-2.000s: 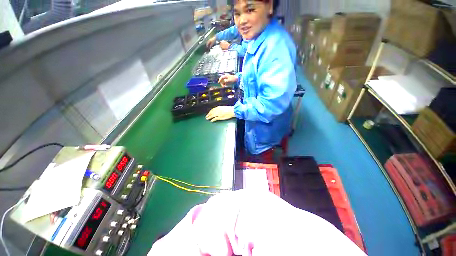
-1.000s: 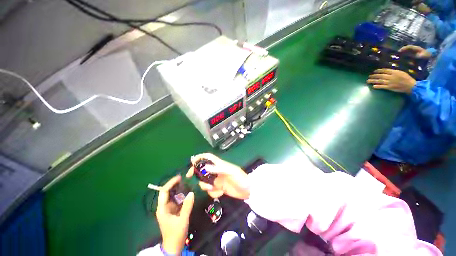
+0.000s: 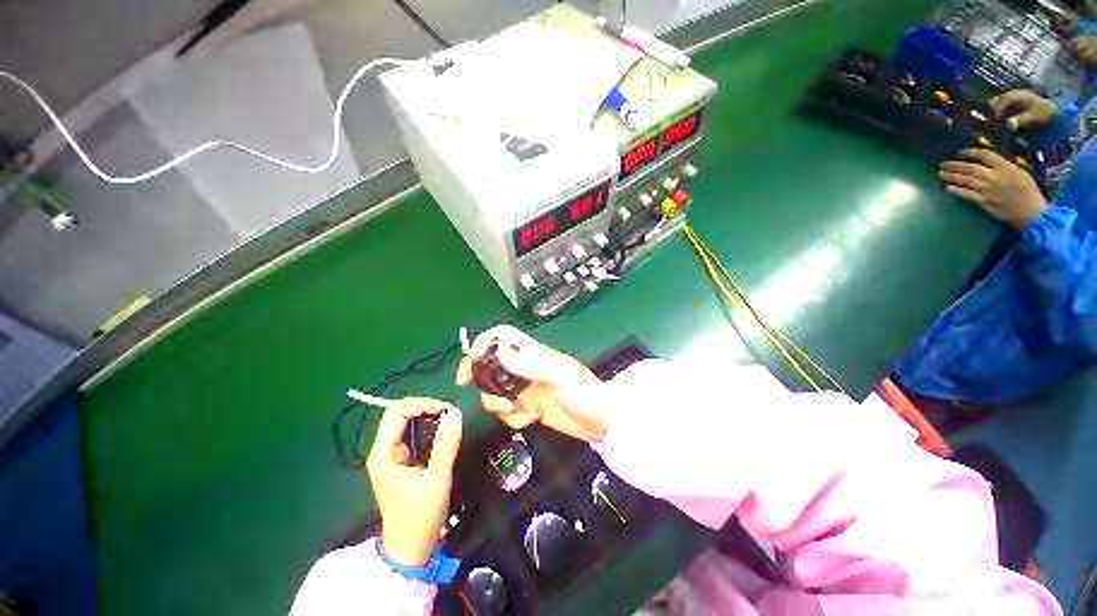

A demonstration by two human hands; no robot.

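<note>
My left hand [image 3: 413,481], with a blue band at the wrist, holds a small dark unit [image 3: 424,438] between thumb and fingers; a white-tipped black lead sticks out beside it. My right hand [image 3: 544,388] holds another dark watch unit [image 3: 499,371], with a second white lead tip at its upper left. Both units are above the black tray [image 3: 482,520]. In the tray lie several round units; one [image 3: 511,463] shows green marks on a dark face, another [image 3: 550,540] has a pale face. My right sleeve covers part of the tray.
The off-white power supply [image 3: 475,193], with red digits, stands behind the tray. Yellow leads [image 3: 752,315] run from it to the bench's near edge. A neighbour in blue has both hands at another black tray [image 3: 896,118]; a blue box [image 3: 935,54] is behind. A white cable hangs along the wall.
Since one second ago the view has shifted slightly. The right-hand unit no longer shows its lit blue spot and looks turned. The left hand's fingers have closed more around its unit.
</note>
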